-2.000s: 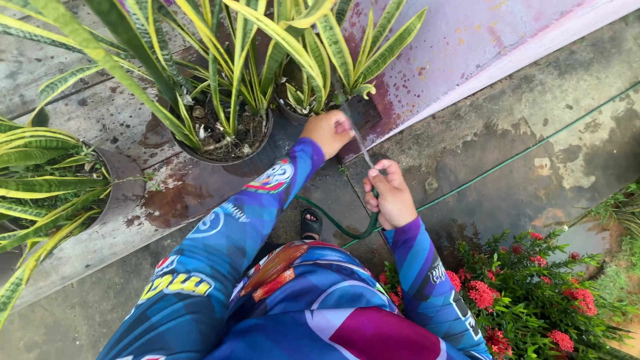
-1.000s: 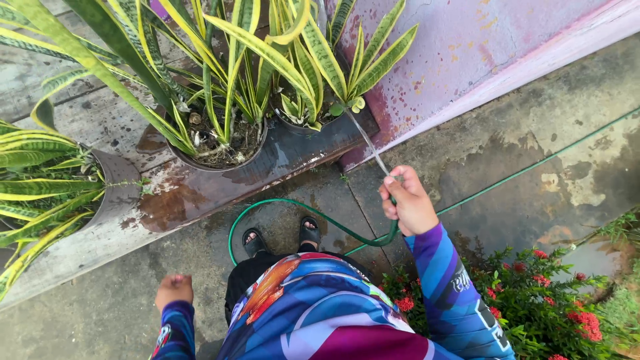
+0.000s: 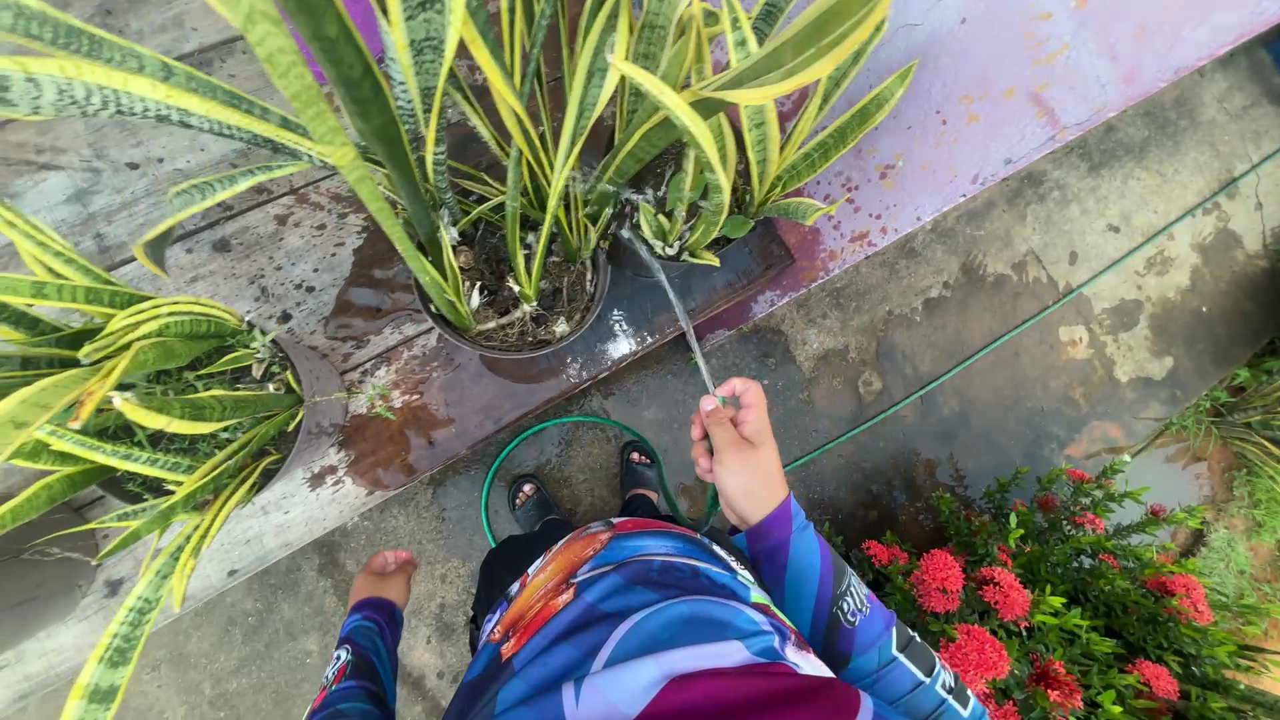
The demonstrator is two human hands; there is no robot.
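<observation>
My right hand (image 3: 740, 450) is closed around the end of a green garden hose (image 3: 930, 385), which loops around my sandalled feet. A stream of water (image 3: 675, 300) shoots from it up and left into a potted snake plant (image 3: 735, 190) near the purple wall. Left of that plant, a larger snake plant (image 3: 520, 190) grows in a round brown pot (image 3: 520, 350) of dark soil. My left hand (image 3: 382, 578) hangs low on the left with nothing visible in it, its fingers loosely curled.
Another potted snake plant (image 3: 170, 400) stands at the left on the wet wooden planks (image 3: 250, 270). The pale purple wall (image 3: 980, 90) runs along the upper right. A bush with red flowers (image 3: 1000, 595) grows at the lower right beside the wet concrete floor (image 3: 870, 330).
My left hand, near the right hand and the water stream two seconds ago, has moved down to the left. The stream now points more to the left than one second ago.
</observation>
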